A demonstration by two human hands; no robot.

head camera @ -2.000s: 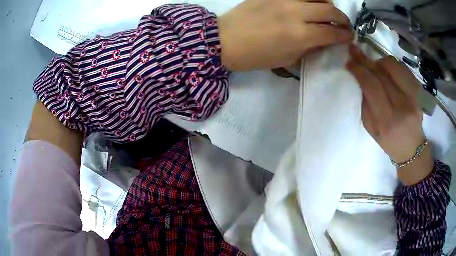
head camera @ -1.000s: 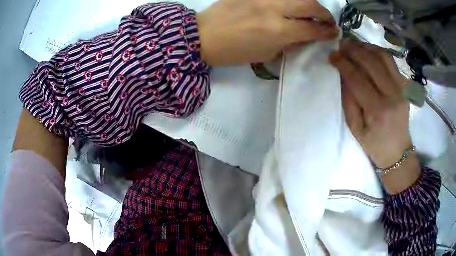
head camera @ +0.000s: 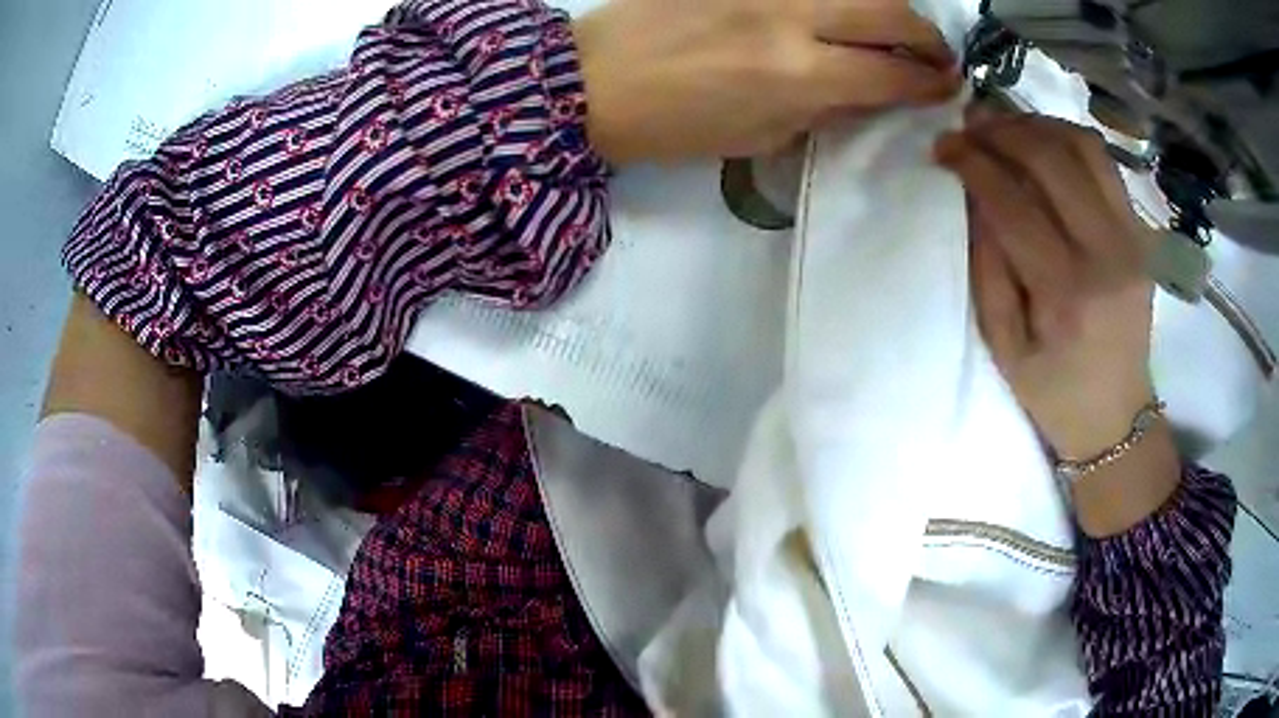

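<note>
A white garment panel (head camera: 884, 337) with dark stitching along its left edge runs from the presser foot (head camera: 990, 53) down toward my lap. My left hand (head camera: 765, 77) pinches the panel's top edge just left of the foot. My right hand (head camera: 1059, 267) lies on the panel's right side, fingertips near the foot, and presses the cloth. A grey-brown zipper (head camera: 999, 540) is set in the cloth below my right wrist. Creamy inner cloth (head camera: 758, 477) is bunched beneath. The needle tip cannot be made out.
The machine head (head camera: 1192, 84) is at the upper right. The white table (head camera: 589, 337) has ruler markings. A dark curved part (head camera: 758, 194) shows beside the panel. A grey-white flap (head camera: 617, 533) hangs over the checked apron (head camera: 435, 575). White pieces (head camera: 267, 589) lie at lower left.
The view has shifted, so the table and machine sit further left than two seconds ago. Both hands keep their places on the panel near the foot, with only slight movement.
</note>
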